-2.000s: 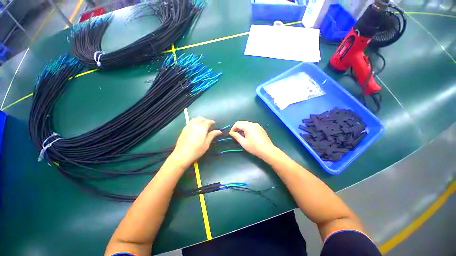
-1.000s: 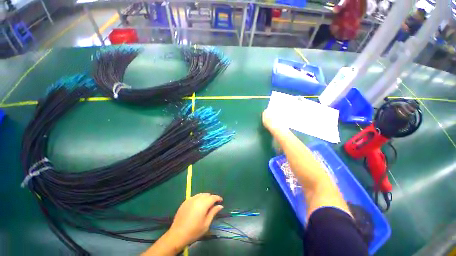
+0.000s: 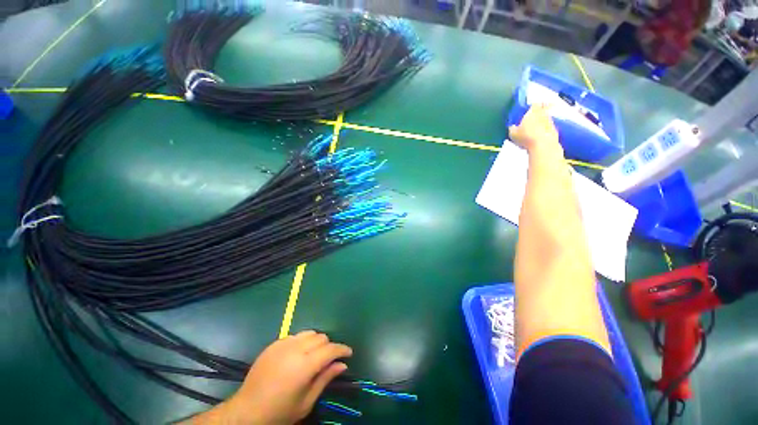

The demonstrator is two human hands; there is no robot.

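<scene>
My left hand (image 3: 291, 378) lies low on the bench over several loose black cables (image 3: 179, 357). Their blue core wires (image 3: 386, 392) show to the right of its fingers; whether it grips a cable is hidden. My right hand (image 3: 536, 129) is at the near left rim of the small blue bin (image 3: 611, 137), which holds white papers and dark pen-like items. Its fingertips are partly hidden, so I cannot tell if they hold anything. The white paper sheet (image 3: 611, 228) lies partly under my right forearm.
A thick tied cable bundle (image 3: 183, 266) lies at left, with a second bundle (image 3: 274, 98) beyond. At right are the parts tray (image 3: 478, 319), partly under my arm, a power strip (image 3: 652, 156), another blue bin (image 3: 669, 207) and the red heat gun (image 3: 681, 332). A person stands behind.
My right hand has left the wire ends, passed over the sheet's left edge and reached the small blue bin. My left hand stays by the loose cable ends. The view has shifted.
</scene>
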